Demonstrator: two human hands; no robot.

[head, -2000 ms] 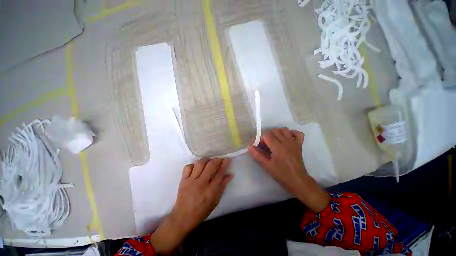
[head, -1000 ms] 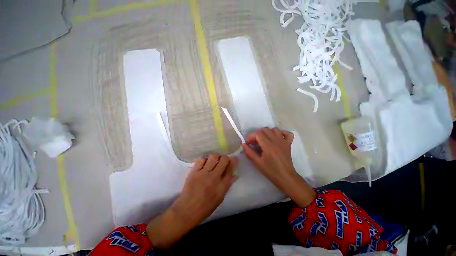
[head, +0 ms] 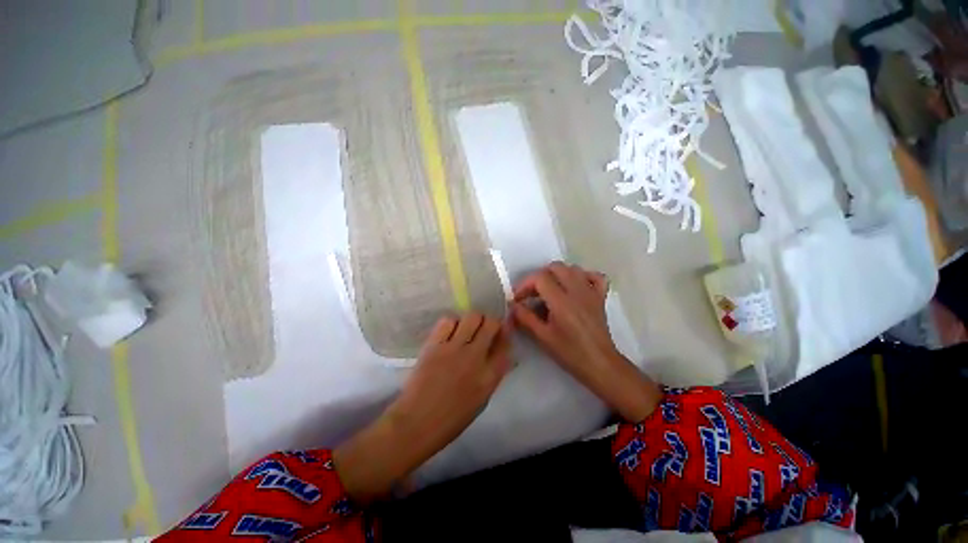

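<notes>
A white garment panel (head: 303, 223) lies flat, its two straps pointing away from me and a U-shaped neckline between them. A narrow white tape strip (head: 499, 272) runs along the neckline; its left end shows at the left strap and its right end lies at the right strap's inner edge. My right hand (head: 568, 323) pinches the strip near the neckline's right curve. My left hand (head: 451, 371) rests on the neckline's lower right part, fingertips close to my right hand's, covering part of the strip. I cannot tell whether it grips the strip.
A long tape bundle (head: 37, 414) and a crumpled white wad (head: 101, 302) lie left. A short tape pile (head: 660, 117), a glue bottle (head: 743, 313) and stacked white panels (head: 849, 276) lie right. A grey sheet (head: 64, 53) is upper left. The table edge is near me.
The strip's right end has swung from sticking up over the neckline opening to lying along the right strap's inner edge. Both hands have moved along the neckline towards its right curve. The view has shifted.
</notes>
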